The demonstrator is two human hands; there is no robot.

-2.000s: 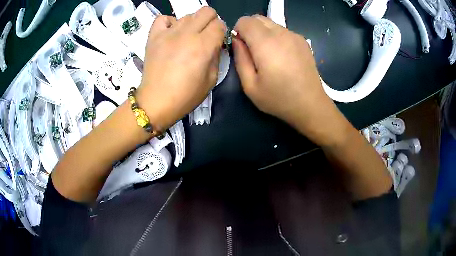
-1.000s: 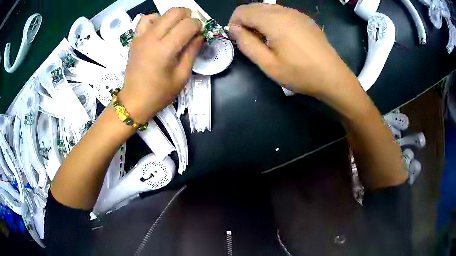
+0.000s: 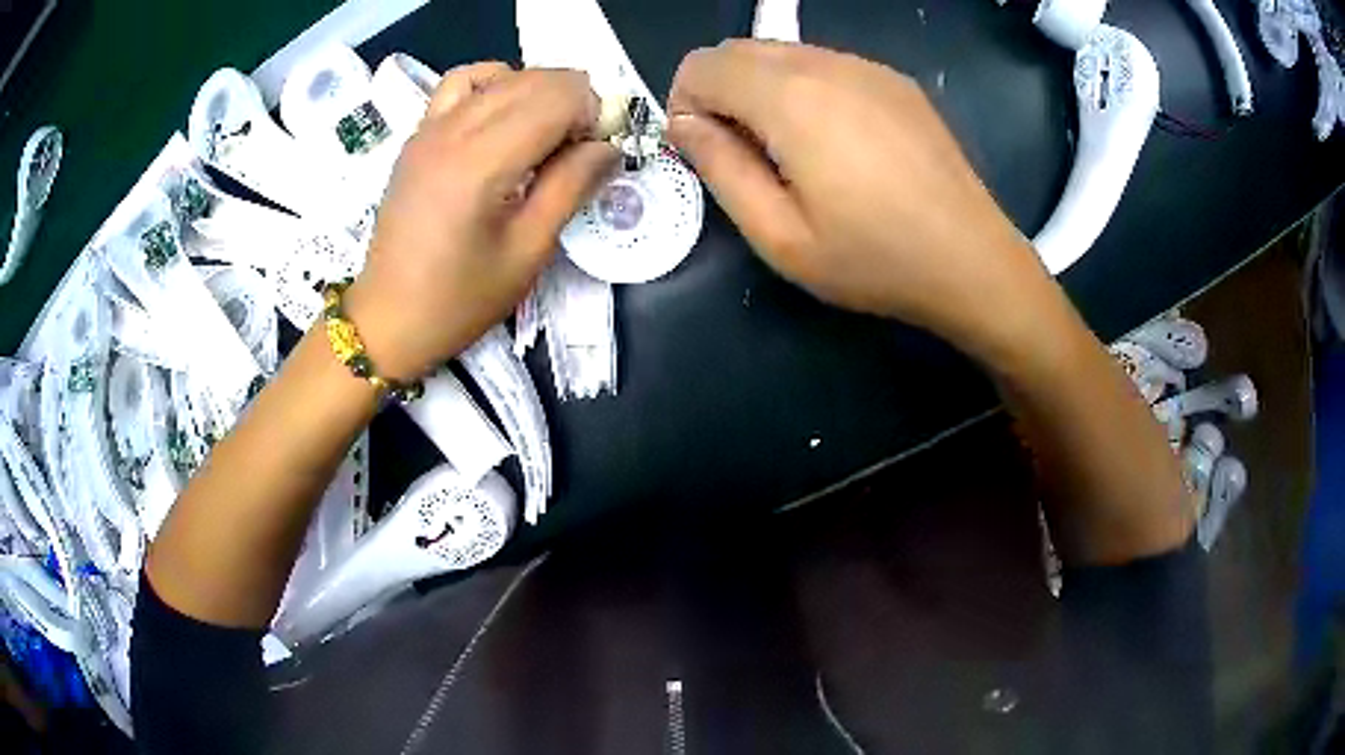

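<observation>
A small circuit board (image 3: 639, 133) stands above the round head of a white housing half (image 3: 637, 236) on the dark bench. My left hand (image 3: 494, 207) pinches the board's left side between thumb and forefinger. My right hand (image 3: 826, 185) is at the board's right side, its thumb and forefinger closed together. A bit of red wire shows near these fingertips; the fingers hide whether they grip it. The housing's round seat is visible below the board, and its band runs up behind my left hand.
White shells with green boards (image 3: 162, 251) overlap at left. A vented shell (image 3: 460, 516) lies near the bench edge. A curved white arm (image 3: 1106, 140) lies at right. White parts (image 3: 1213, 398) fill a box below right. The green belt (image 3: 89, 89) runs at upper left.
My hands have first drawn apart with the board uncovered between them, then come slightly closer again. The housing's round head now shows more fully. A white hook-shaped piece on the belt has moved left.
</observation>
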